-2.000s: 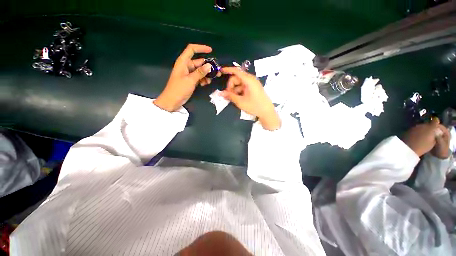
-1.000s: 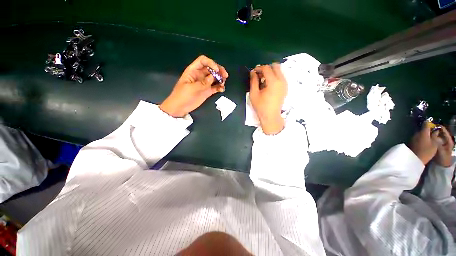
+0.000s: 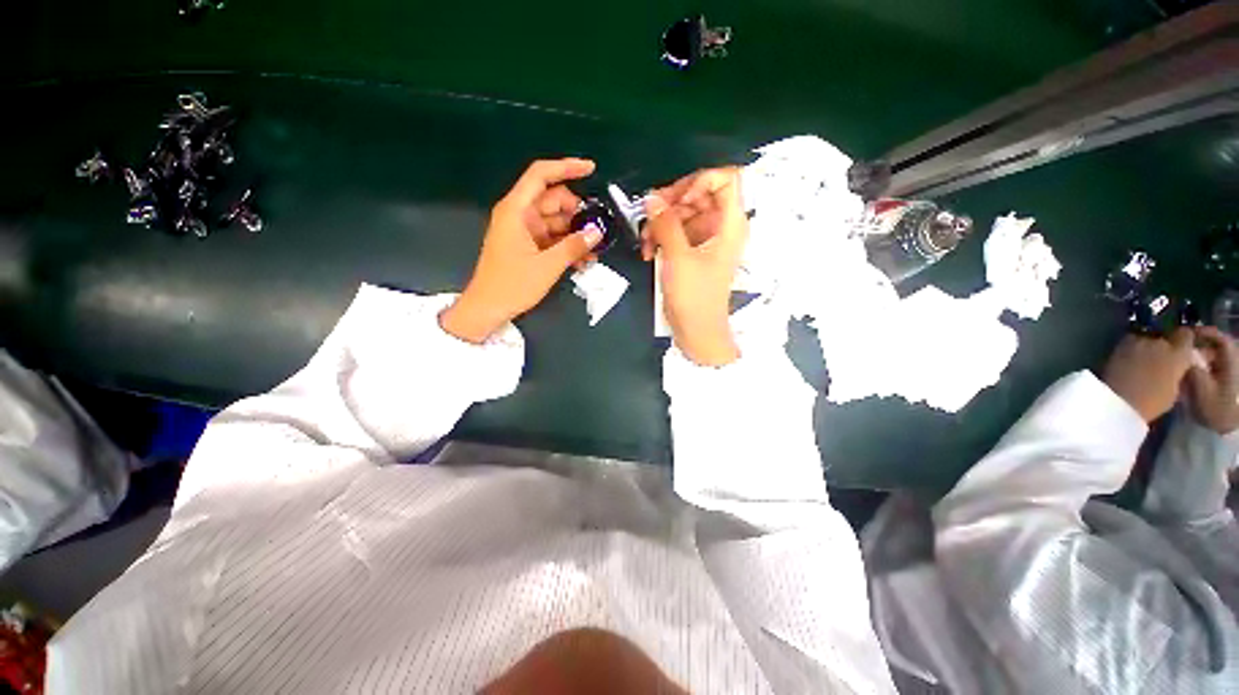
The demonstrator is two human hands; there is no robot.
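My left hand (image 3: 523, 251) holds a small dark, shiny metal piece (image 3: 595, 221) in its fingertips. My right hand (image 3: 700, 258) is close beside it, its fingertips pinching something small and silvery-white (image 3: 626, 207) against or next to the dark piece; whether this is a separate thing or part of the piece I cannot tell. A small white wipe (image 3: 599, 291) lies on the green surface just below my left fingers. White wipes (image 3: 883, 340) are spread to the right of my right hand, partly beneath it.
A heap of metal pieces (image 3: 186, 163) lies at left. A single piece (image 3: 693, 44) is on the far belt. A clear bottle (image 3: 921, 234), a crumpled wipe (image 3: 1019, 265) and a slanting metal post (image 3: 1060, 129) are at right. Another person's hands (image 3: 1171, 376) work at far right.
Over the last second, my right hand has moved left from the wipes to my left hand, and the dark piece has been turned. The single piece on the far belt has shifted right.
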